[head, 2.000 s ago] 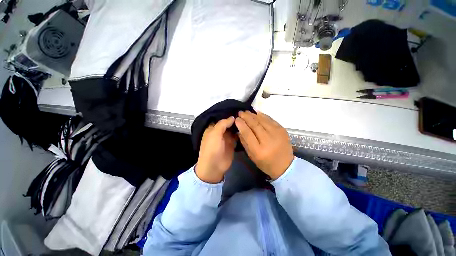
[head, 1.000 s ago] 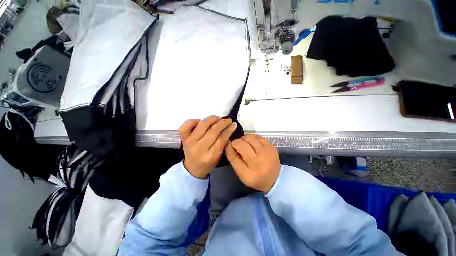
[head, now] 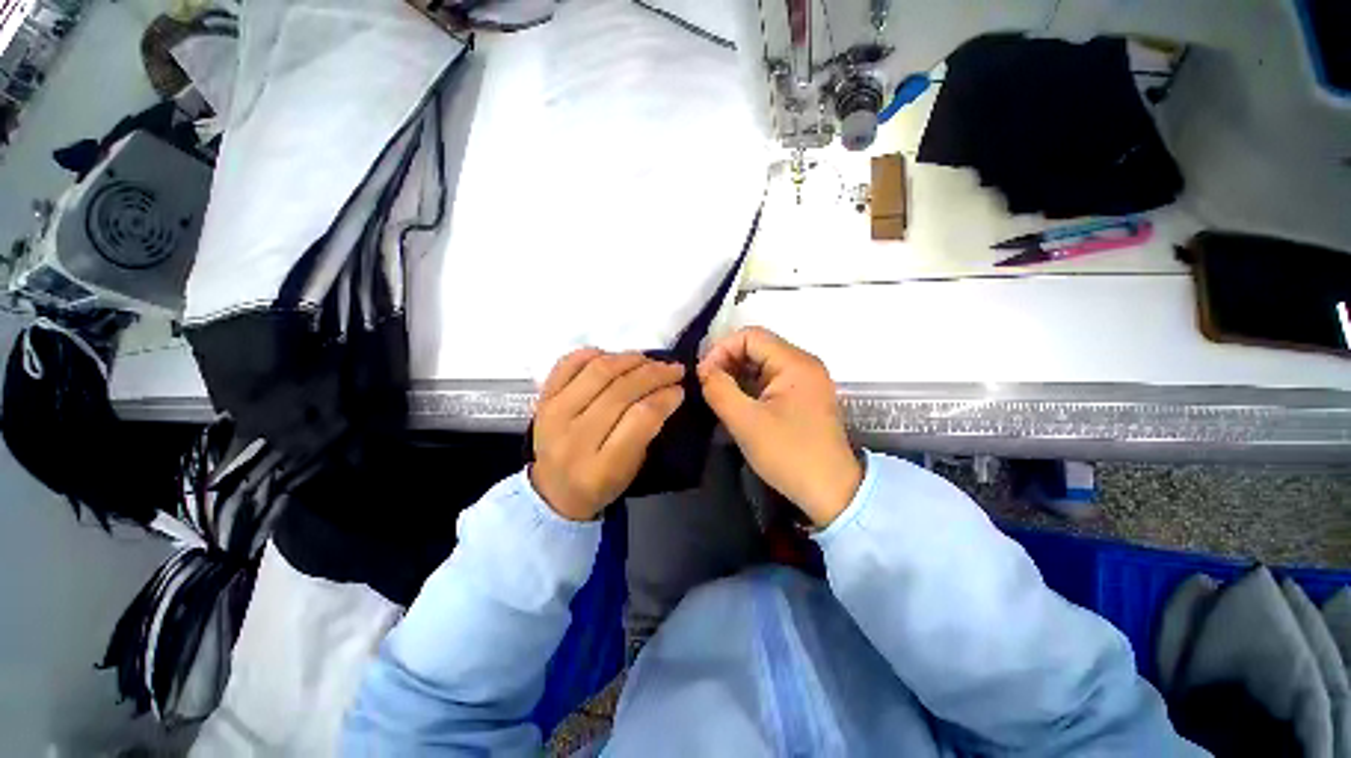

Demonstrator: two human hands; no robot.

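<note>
A large white sleeve panel [head: 593, 193] with a dark right seam edge lies on the machine table, left of the needle area [head: 797, 175]. Its black end [head: 674, 456] hangs over the table's front edge. My left hand [head: 605, 430] grips this black end from the left, fingers bent over it. My right hand [head: 778, 412] pinches the dark edge between thumb and forefinger, close beside my left fingertips. The exact fold between the fingertips is hidden.
A brown block [head: 888, 197] stands right of the needle. Black cut pieces [head: 1049, 126], blue and pink slim tools [head: 1074, 240] and a phone [head: 1277, 292] lie further right. Layered panels [head: 319, 178] and a grey-white box with a grille [head: 126, 222] are left.
The black piece, bunched in both hands earlier, now hangs flatter below my fingers. My right hand has moved slightly up and right, and its grip is now a fingertip pinch.
</note>
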